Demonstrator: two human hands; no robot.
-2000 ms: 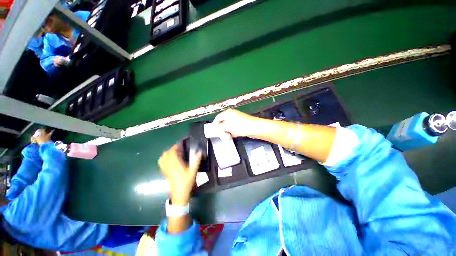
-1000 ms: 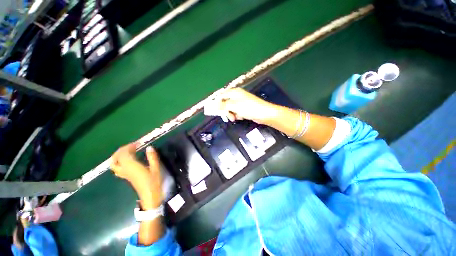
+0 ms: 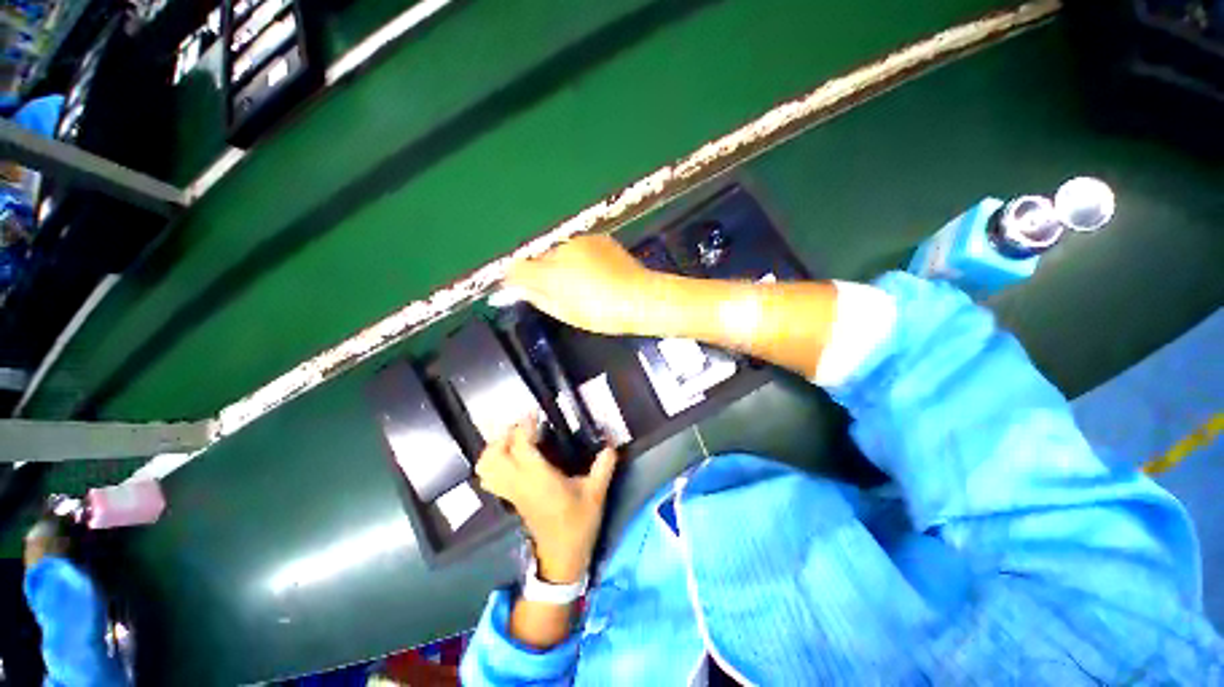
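Observation:
A black phone tray lies on the green bench, holding several phones side by side. My left hand is at the lower end of a dark phone that stands tilted on its edge over its slot. My right hand is at the upper end of that phone, with a bit of white cloth showing at its fingertips. Two phones lie in the slots to the left. A white label shows below the leftmost one. My right forearm hides part of the tray.
A light-blue bottle with its lid open stands at the right. A pale chipped rail runs behind the tray. A pink bottle and another person's blue sleeve are at the lower left. Dark trays are at the top right.
My left hand has moved right, from the tray's left end to the middle phone. That phone is now tilted up. My right hand has moved slightly left with the cloth.

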